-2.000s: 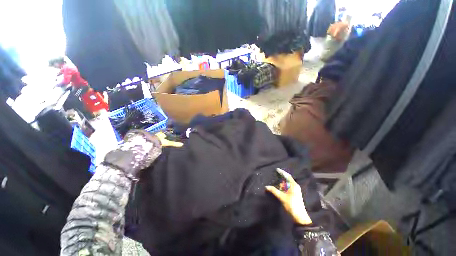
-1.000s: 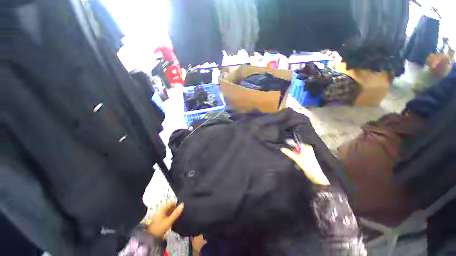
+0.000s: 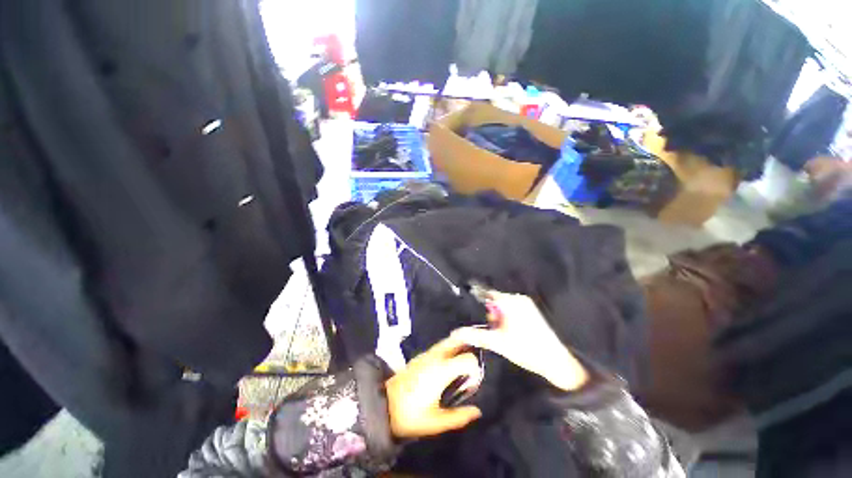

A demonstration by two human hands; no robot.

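A dark garment lies bunched in front of me. A white band with a small dark label patch shows along its opening, left of my hands. A thin pale line runs from the band towards my right hand. My left hand lies over the garment with fingers curled at a small dark, shiny item I cannot make out. My right hand touches it at the fingertips, with a small reddish item at its fingers. No needle can be made out.
Black garments with small white marks hang close at left. Beyond the heap stand an open cardboard box, blue baskets and another box. A brown cloth-covered bundle and dark garments are at right.
My left hand has moved from the garment's lower left edge to its middle, meeting my right hand, which has moved lower and left. The white band and label have come into view.
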